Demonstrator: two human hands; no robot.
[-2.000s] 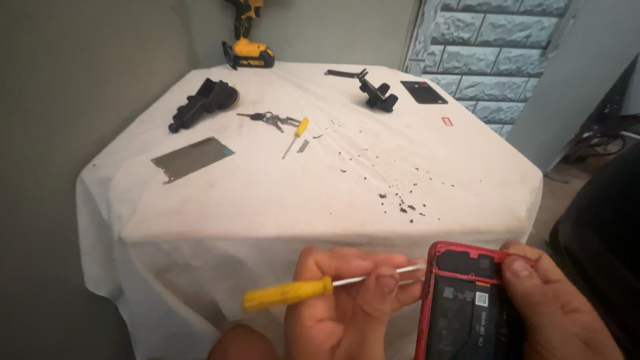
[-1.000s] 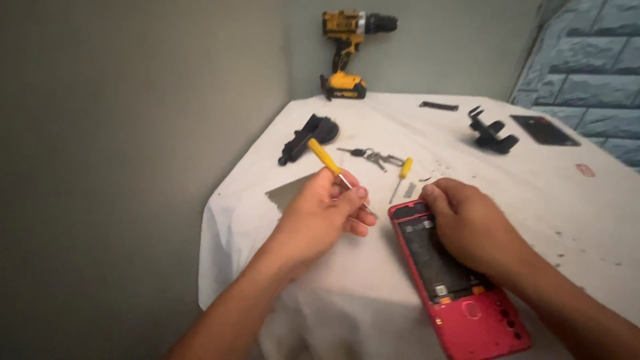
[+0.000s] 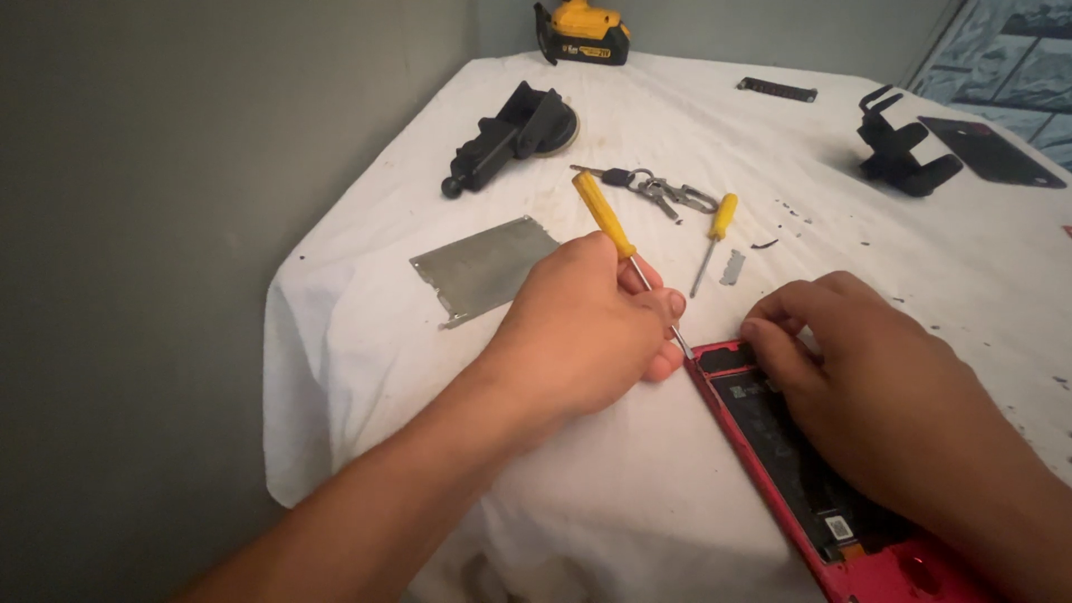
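Observation:
My left hand [image 3: 586, 327] grips a screwdriver with a yellow handle [image 3: 605, 216]; its metal tip meets the top left corner of a red phone housing [image 3: 745, 456]. The phone's inside faces up, with a black battery [image 3: 791, 465] and a small coded label showing. My right hand [image 3: 863, 385] lies over the phone's upper right side, thumb and forefinger at its top edge, and hides much of it. Just beyond the hands lie a smaller yellow-handled screwdriver [image 3: 722, 219] and a small grey metal piece [image 3: 733, 268].
A thin metal plate [image 3: 486, 264] lies left of my left hand. Farther back are a black suction mount [image 3: 511, 138], keys on a ring [image 3: 657, 188], a black phone clamp [image 3: 904, 151], a dark flat panel [image 3: 992, 151], a black strip [image 3: 777, 90] and a power tool's battery base [image 3: 586, 38]. Dark crumbs dot the white cloth.
The screwdriver in my left hand, apart from the phone a second ago, now has its tip at the phone's corner. My right hand has stayed on the phone. The view has shifted.

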